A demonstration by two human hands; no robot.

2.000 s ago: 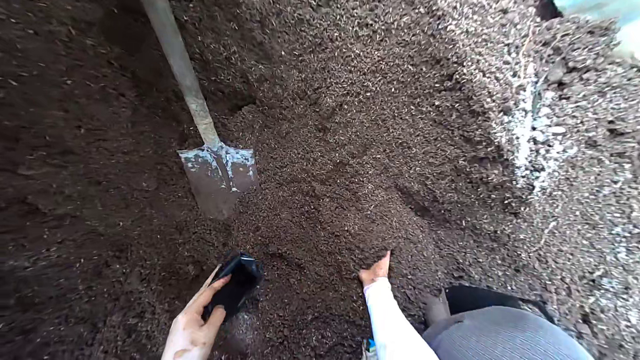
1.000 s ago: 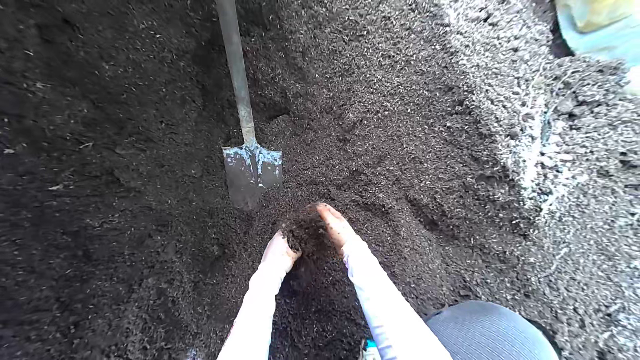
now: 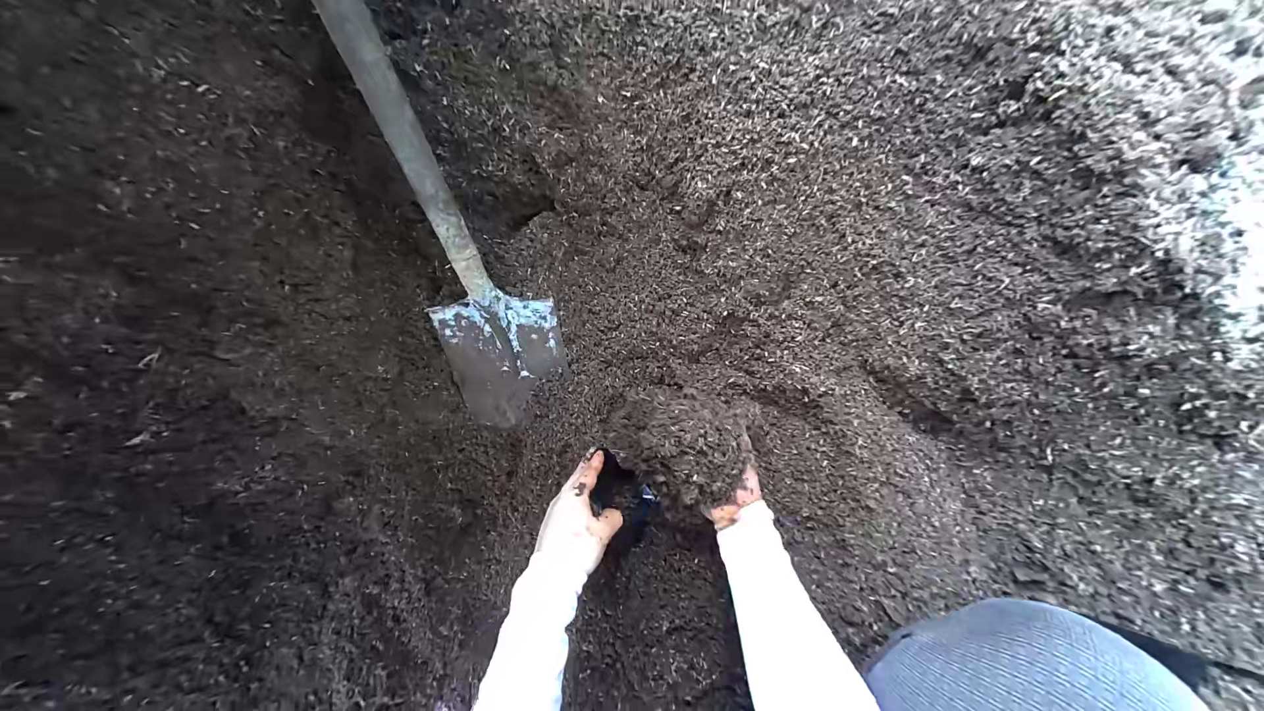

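Observation:
My left hand [image 3: 583, 509] grips a black plastic bag [image 3: 616, 486] by its side, thumb and fingers around it. Right beside it, my right hand [image 3: 739, 491] is scooped under a heap of dark, husk-flecked soil [image 3: 686, 439], and the heap leans over the bag's right side. Soil hides most of the right fingers and part of the bag. Up and to the left of both hands, a shovel with a worn metal blade [image 3: 502, 360] and a long handle [image 3: 400, 133] lies on the soil.
Loose soil mixed with husks [image 3: 790, 247] surrounds the hands and slopes up at the left. A hollow lies near the shovel handle. My knee in grey-blue fabric [image 3: 1027, 660] is at the lower right.
Two seconds ago my left hand held the black bag apart from my right hand, which rested on the soil. Now the hands are close together, and my right hand carries a heap of soil.

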